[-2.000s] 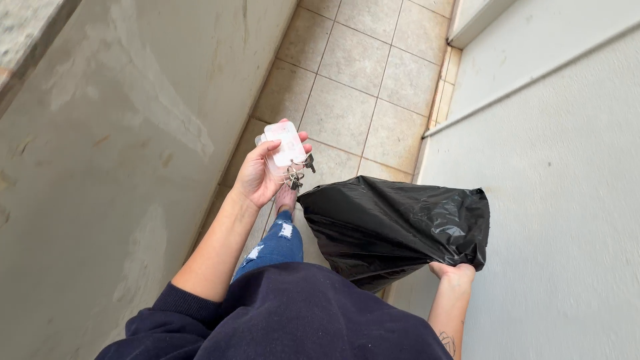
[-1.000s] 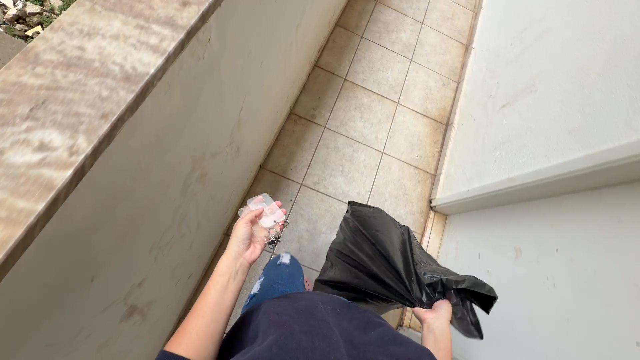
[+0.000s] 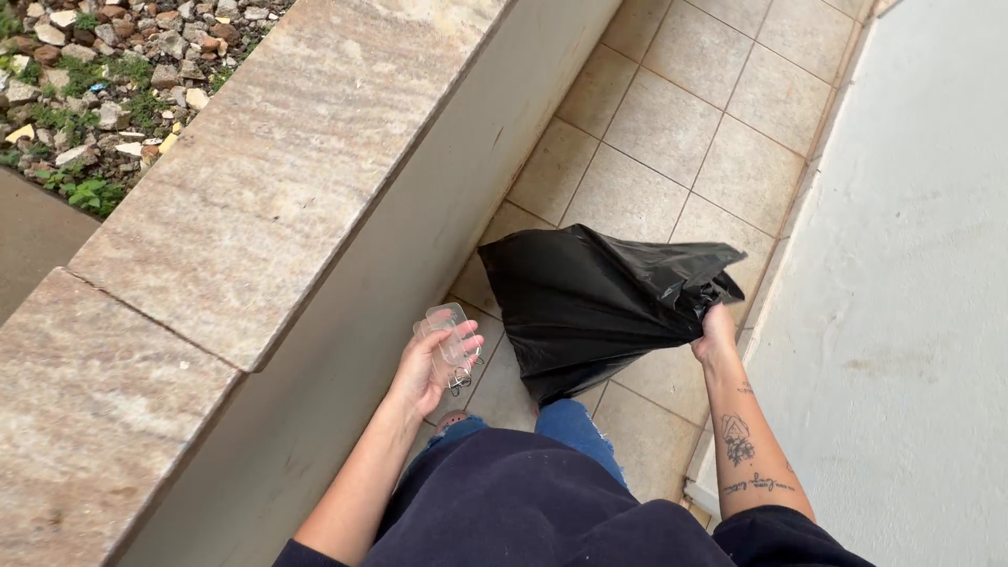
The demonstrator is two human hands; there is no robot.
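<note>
My left hand [image 3: 421, 370] holds clear plastic key tags [image 3: 449, 335], with a ring of keys [image 3: 459, 380] dangling by the fingers. The thumb lies across the tags. To the right, my right hand [image 3: 717, 335] grips the gathered end of a black plastic bag [image 3: 591, 303]. The bag stretches leftward from that hand, in front of my legs and above the tiled floor, and looks loosely filled or nearly flat; its contents are hidden. A loose flap of the bag sticks out beyond the right fist.
A low wall with a stone coping [image 3: 260, 181] runs along the left. Rubble and weeds [image 3: 118, 87] lie beyond it. A pale wall [image 3: 890, 315] stands at the right. Between them runs a narrow walkway of floor tiles [image 3: 665, 118].
The black bag has swung up and across to the left, in front of my legs. My left hand still holds the tags and keys. The view has shifted, showing more coping and rubble.
</note>
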